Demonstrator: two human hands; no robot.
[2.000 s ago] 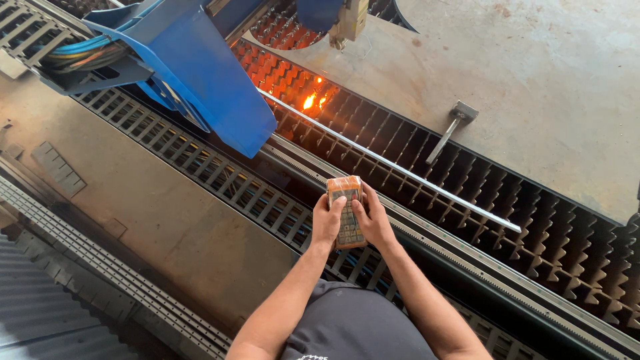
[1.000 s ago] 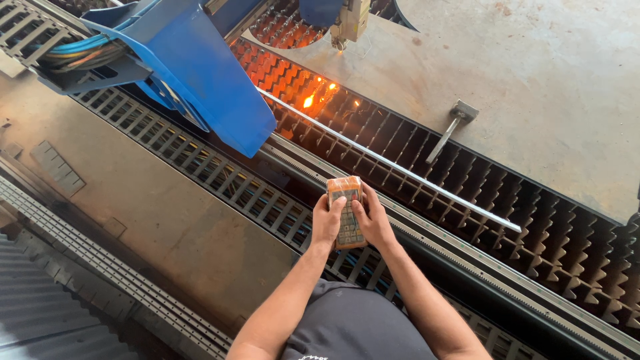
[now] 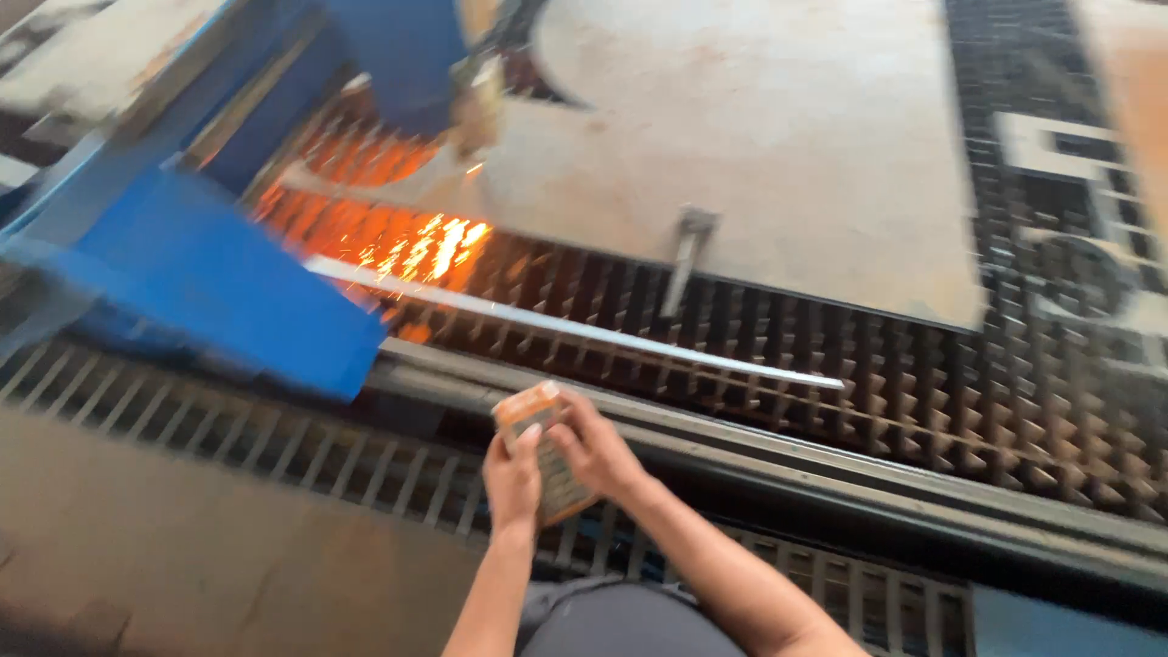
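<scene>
Both hands hold an orange-edged handheld keypad controller (image 3: 558,474) in front of my body, its keys facing up. My left hand (image 3: 513,479) grips its left side, with the thumb on its face. Around the right side and upper corner is my right hand (image 3: 595,447). Beyond it, a long thin metal bar (image 3: 584,330) lies across the slats of a cutting bed. Bright sparks (image 3: 447,248) and an orange glow show under the cutting head (image 3: 476,109) at the edge of a steel plate (image 3: 776,164). The view is blurred.
A hammer-like metal tool (image 3: 686,260) lies partly on the plate and partly over the serrated slats (image 3: 894,401). A blue machine cover (image 3: 237,283) stands at left. The machine's rail (image 3: 776,456) and a slotted cable track (image 3: 274,447) run between me and the bed. Cut pieces (image 3: 1077,146) lie at right.
The view has swung strongly, bringing the plate's right edge and cut pieces into sight. Sparks are more spread than before. Both hands still hold the controller.
</scene>
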